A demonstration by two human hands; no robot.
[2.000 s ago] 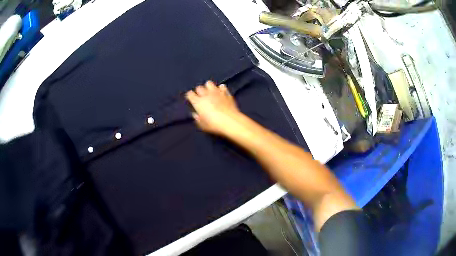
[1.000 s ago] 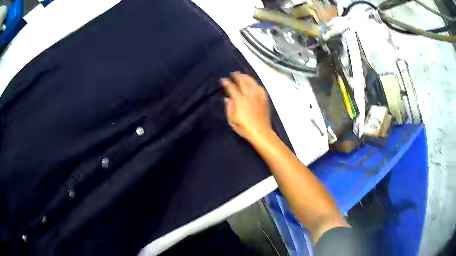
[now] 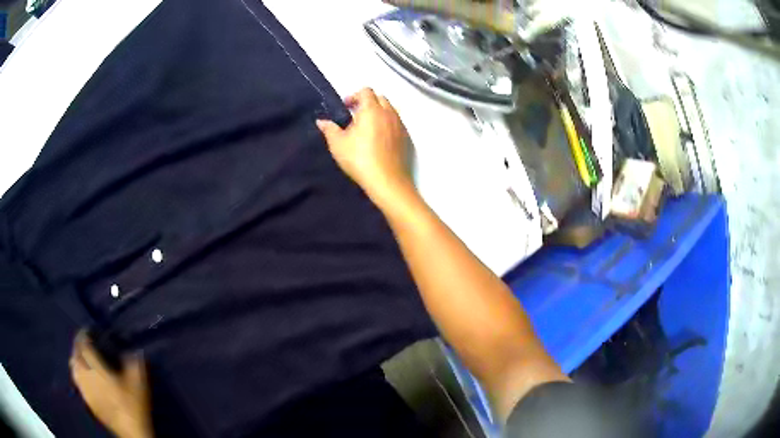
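The dark navy denim dress (image 3: 282, 257) lies across the white table (image 3: 445, 162), wrinkled, its stitched hem towards the right. Two silver metal buttons (image 3: 157, 256) show on its placket at the left. My right hand (image 3: 369, 137) pinches the hem edge at the upper middle, thumb and fingers closed on the cloth. My left hand (image 3: 111, 389) is at the lower left over the dress, blurred, with dark cloth at its fingers; its exact grip cannot be told. The steam iron (image 3: 449, 60) rests at the top right, away from both hands.
A tool ledge (image 3: 547, 128) right of the table holds a yellow-green tool (image 3: 578, 145) and a small box (image 3: 637, 190). A blue plastic crate (image 3: 697, 257) with black strips (image 3: 637, 351) stands at lower right. A hose (image 3: 718, 32) crosses the top right.
My right hand has moved up and left to the hem and closed on it. The dress has shifted left and wrinkled. My left hand has come into view at the lower left.
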